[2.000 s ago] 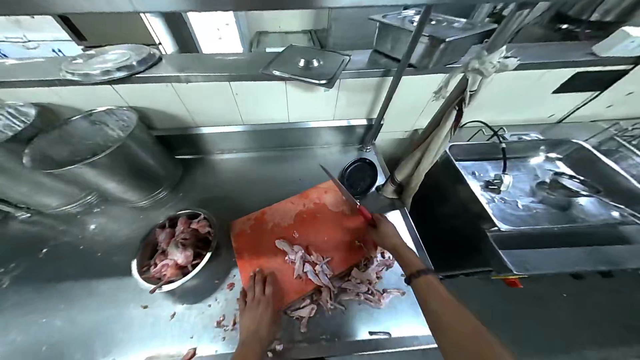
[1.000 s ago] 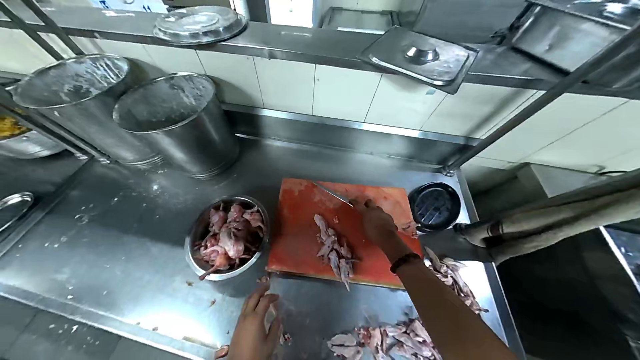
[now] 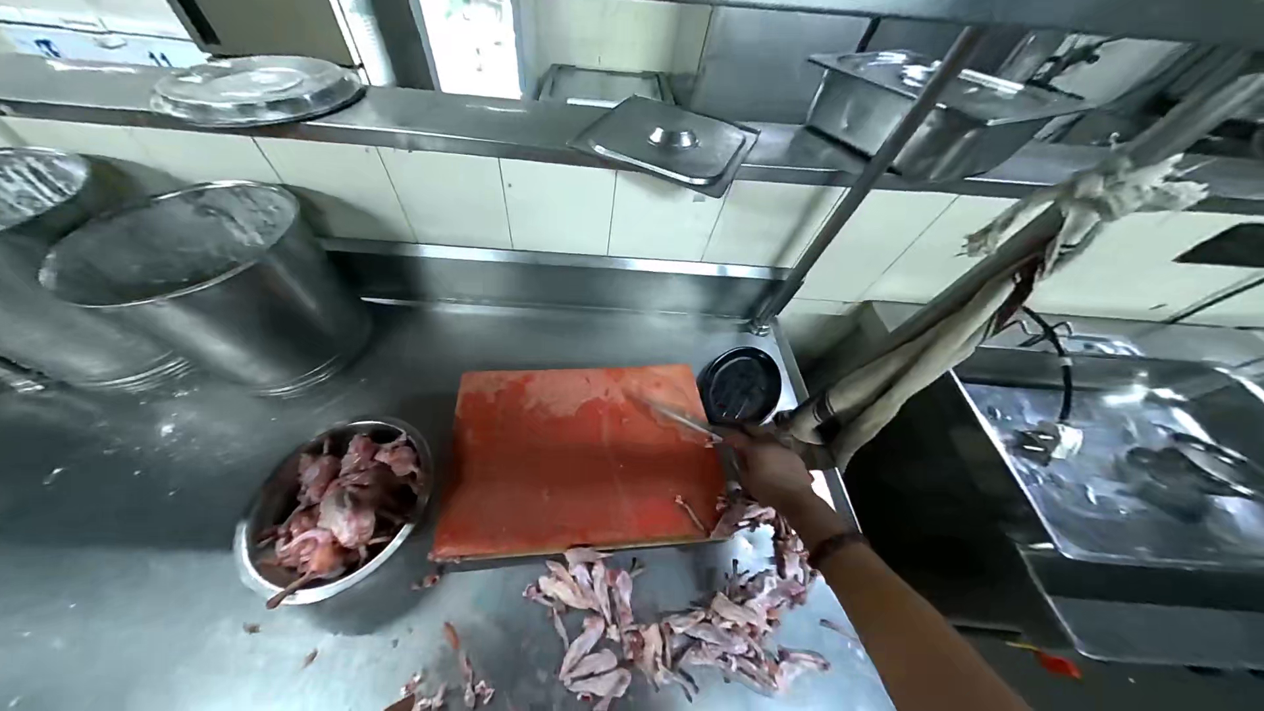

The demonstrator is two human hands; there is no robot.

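Note:
My right hand (image 3: 770, 464) is closed around the handle of a knife (image 3: 676, 417), whose blade lies over the upper right part of a red cutting board (image 3: 583, 464). Only a small scrap of meat rests at the board's lower right. Cut raw meat pieces (image 3: 681, 632) are heaped on the steel counter along the board's near edge and right corner. Left of the board, a steel bowl (image 3: 425, 494) holds raw skinned carcasses (image 3: 346, 509). At the bottom edge a sliver of skin, perhaps my left hand (image 3: 401, 703), shows; its fingers cannot be made out.
A round black dish (image 3: 739, 385) sits beyond the board's right corner. Large steel pots (image 3: 286, 316) stand at the back left. A slanted pole wrapped in cloth (image 3: 918, 375) rises on the right, before a steel sink (image 3: 1106, 553). Lids lie on the shelf (image 3: 444, 123).
The meat pieces that lay on the middle of the board are gone from there; more lie on the counter at its near edge. My left hand has dropped almost out of view.

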